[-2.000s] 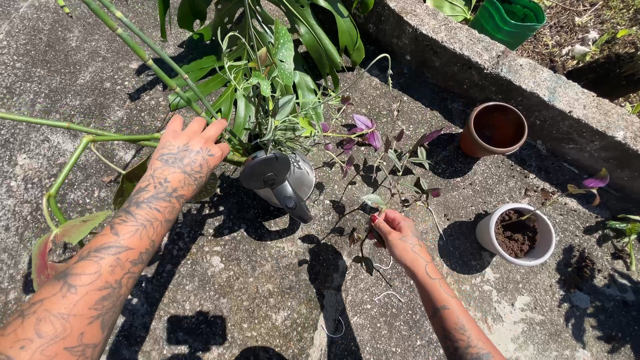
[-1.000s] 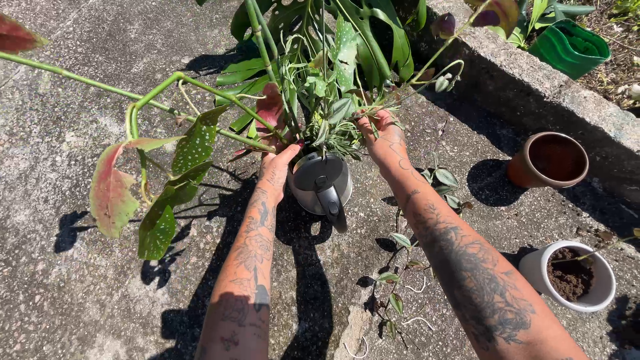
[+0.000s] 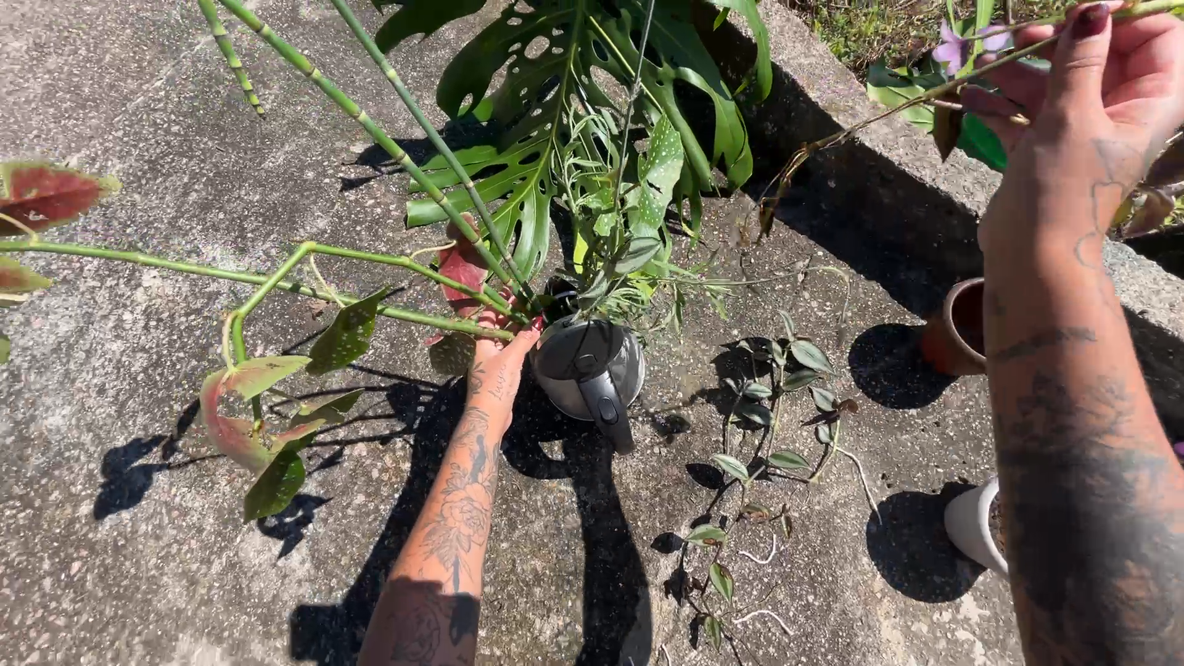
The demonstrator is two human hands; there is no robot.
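Observation:
My left hand [image 3: 504,347] is closed around green plant stems [image 3: 398,264] at the left side of a grey electric kettle [image 3: 587,370]. Spotted begonia leaves [image 3: 347,333] extend to the left from there, and jointed canes rise above. Leafy cuttings stand out of the kettle, whose dark handle points toward me. My right hand [image 3: 1078,102] is raised at the upper right, its fingers pinching thin plant stems [image 3: 934,88] that trail down to the left. Loose striped-leaf vine cuttings [image 3: 777,458] lie on the concrete between the kettle and the pots.
A large monstera leaf [image 3: 546,120] lies behind the kettle. A concrete curb [image 3: 860,139] runs diagonally across the upper right, with grass beyond. A brown pot [image 3: 953,328] and a white pot [image 3: 971,527] stand at the right, partly hidden by my right forearm.
My right hand has moved from the cuttings beside the kettle up to the far right, carrying thin stems. My left hand stays at the stems by the kettle.

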